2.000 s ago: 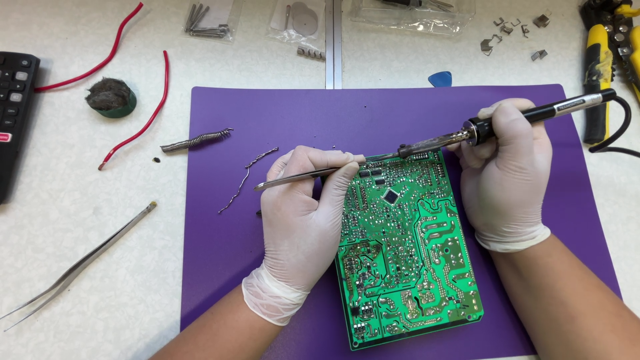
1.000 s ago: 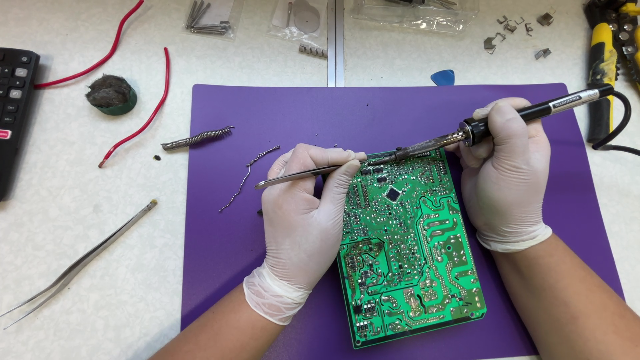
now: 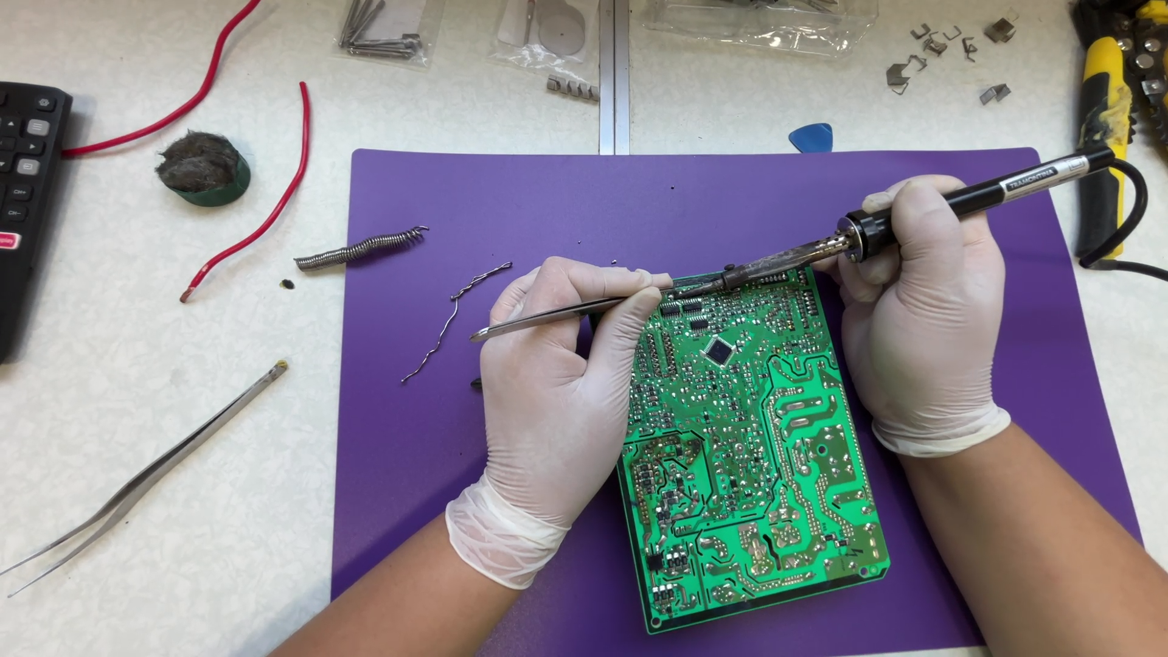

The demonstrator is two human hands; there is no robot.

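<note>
My left hand (image 3: 570,383), in a white glove, pinches a pair of metal tweezers (image 3: 557,315) whose tips reach the top edge of a green circuit board (image 3: 748,438). In my gloved right hand (image 3: 931,310) is a black-handled Tramontina soldering iron (image 3: 985,201). The iron's tip points left and lies at the board's top edge, close to the tweezer tips; whether they touch I cannot tell. The board lies component-dense side up on a purple mat (image 3: 438,474), with a square black chip (image 3: 719,351) in its upper part.
Coiled solder (image 3: 356,251) and a twisted wire (image 3: 447,319) lie left on the mat. Farther left are red wires (image 3: 297,182), a tin with metal wool (image 3: 205,169), other tweezers (image 3: 146,479) and a remote control (image 3: 27,201). Beyond the mat are a blue pick (image 3: 812,138), metal clips (image 3: 899,75) and yellow-black pliers (image 3: 1102,119).
The iron's tip end has shifted slightly left along the board's top edge. Both hands keep their grips, and the board stays in place.
</note>
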